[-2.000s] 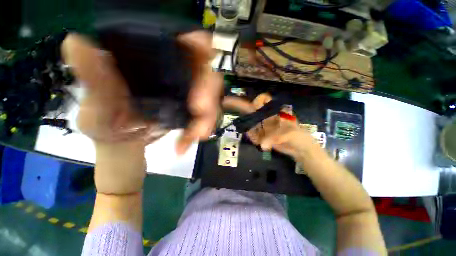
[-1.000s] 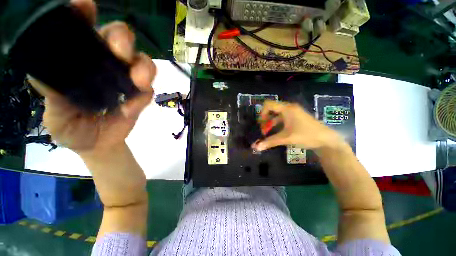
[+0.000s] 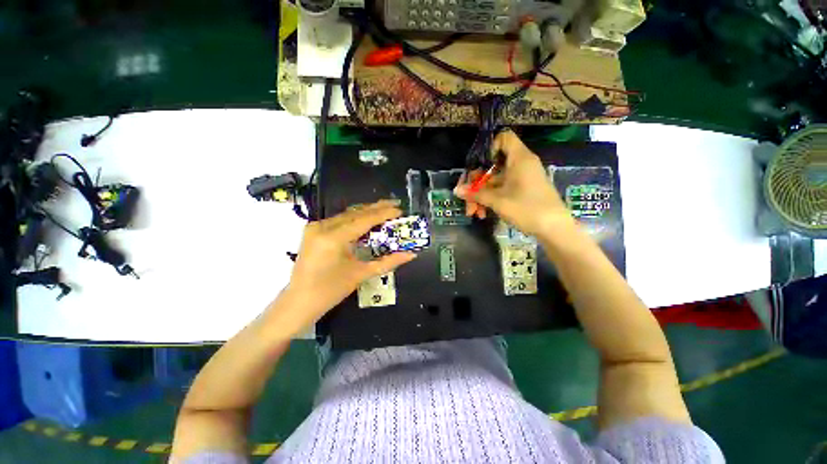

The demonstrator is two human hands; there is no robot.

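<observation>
My left hand (image 3: 340,249) holds an open-case power adapter (image 3: 399,236) over the left socket strip (image 3: 377,288); its board with white, yellow and blue parts faces up. My right hand (image 3: 517,190) holds a pen-sized tool with a red end (image 3: 480,184) and a bundled black cord (image 3: 487,127) by the middle DC jack test board (image 3: 446,207). Whether the cord's plug is in a socket is hidden by the fingers. The right socket strip (image 3: 519,268) and a small green strip (image 3: 447,262) lie on the black panel (image 3: 408,322).
Another adapter (image 3: 277,188) lies left of the panel. More adapters (image 3: 113,195) and cords lie at the far left. A second jack board (image 3: 589,201) is at the panel's right. Behind are a wooden shelf (image 3: 435,82) with leads and a grey meter (image 3: 449,14). A fan (image 3: 802,181) is at right.
My left hand has come down from near the camera at upper left to the panel with the adapter. My right hand has moved slightly up and now has the bundled cord at its fingers.
</observation>
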